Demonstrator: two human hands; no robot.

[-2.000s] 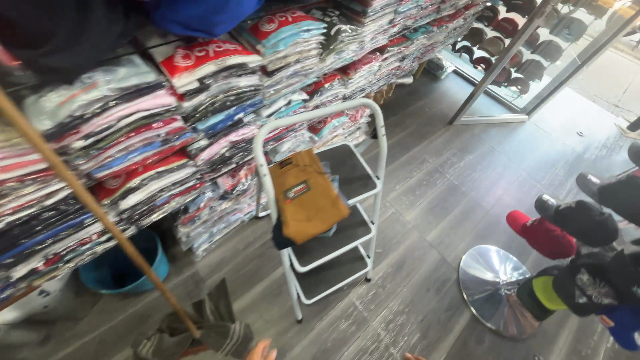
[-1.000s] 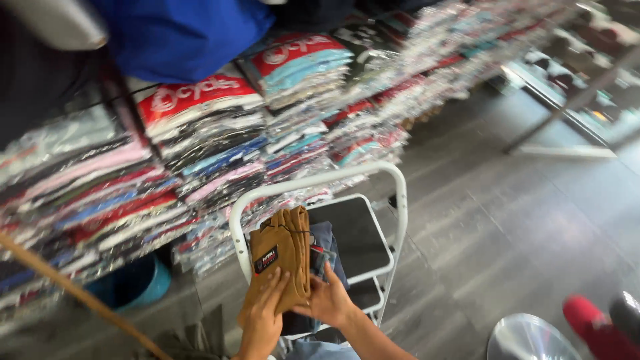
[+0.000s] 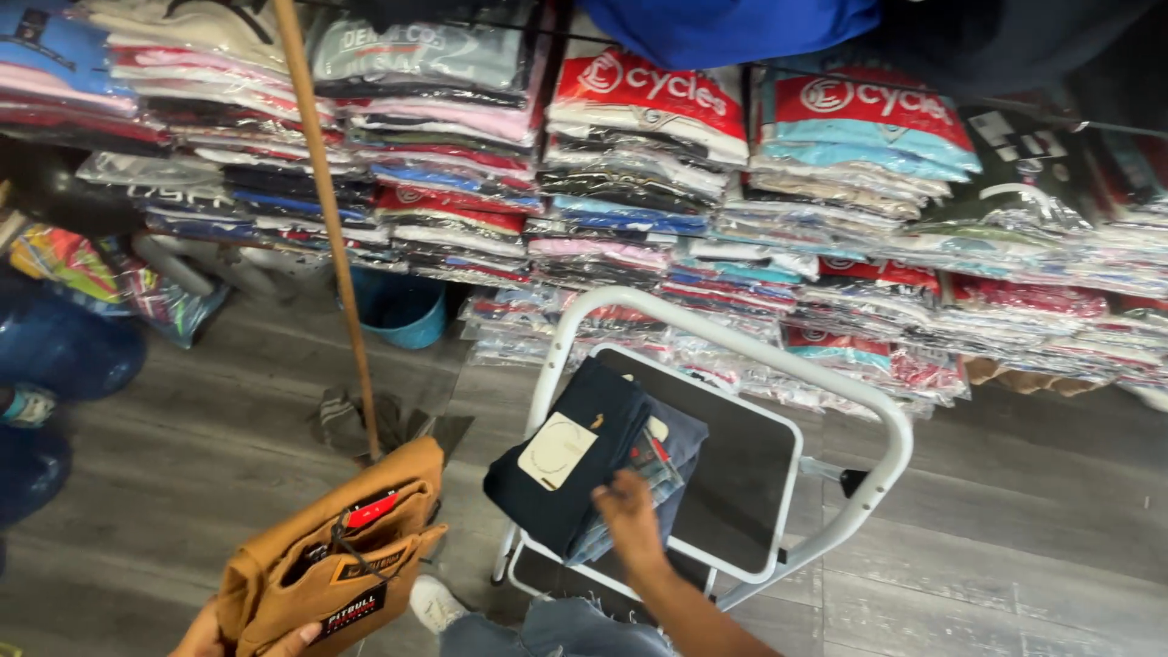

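Observation:
At the lower left my left hand [image 3: 274,639] grips folded tan trousers [image 3: 338,547], which carry a dark brand patch and tags. My right hand [image 3: 630,520] is over the folded garments on the step stool, its fingers at the edge of a navy folded garment [image 3: 570,456] with a cream label. Whether the fingers grip it or only touch it cannot be told. Under and beside the navy one lie blue denim [image 3: 593,538] and a grey-blue garment [image 3: 689,447]. All rest on the black top step of the white-framed step stool [image 3: 744,465].
Stacks of bagged shirts [image 3: 630,201] fill the shelves behind. A wooden pole [image 3: 328,201] leans up from a grey cloth [image 3: 342,420] on the floor. A blue bucket [image 3: 401,310] stands under the shelf, large blue bottles [image 3: 64,338] at far left. My shoe [image 3: 436,602] is beside the stool.
The tan trousers, on the stool two seconds ago and held in both hands one second ago, are now off to the left in my left hand. My right hand has left them. The view has swung left.

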